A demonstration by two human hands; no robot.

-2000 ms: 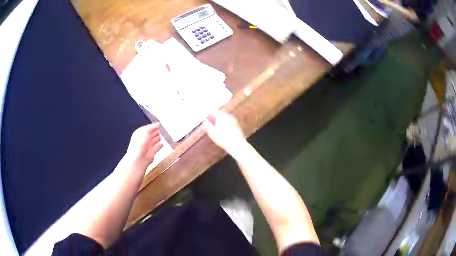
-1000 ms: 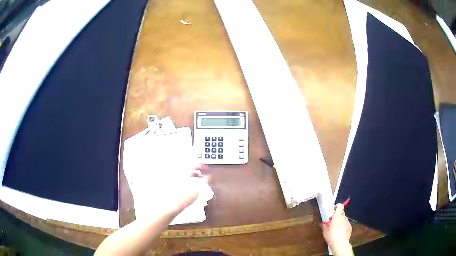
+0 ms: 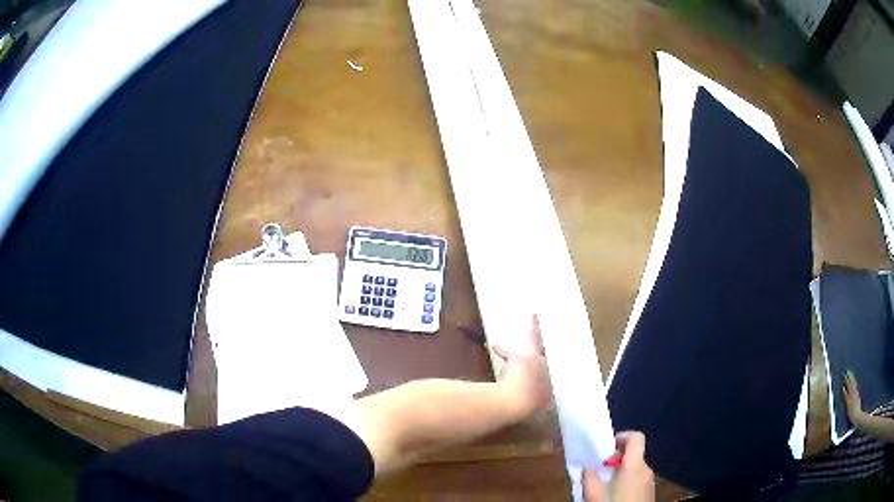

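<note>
A long folded white paper strip (image 3: 510,211) runs from the top of the view down to the table's near edge. My left hand (image 3: 521,377) lies on the strip's left side near its lower end, fingers spread. My right hand (image 3: 622,478) is at the strip's near end, partly cut off by the bottom edge, and holds a red pen (image 3: 613,460). Whether it also grips the paper is hard to tell. A dark pen or knife (image 3: 473,335) lies left of the strip, partly by my left fingers.
A calculator (image 3: 393,278) and a clipboard with white sheets (image 3: 274,324) lie left of the strip. Dark cloth edged with white paper lies at the left (image 3: 118,216) and right (image 3: 720,284). Another person's hand (image 3: 863,404) rests on dark cloth at the far right.
My left hand has moved right, from the clipboard sheets onto the paper strip. The strip's near end now reaches further down under my hands. The view has shifted somewhat.
</note>
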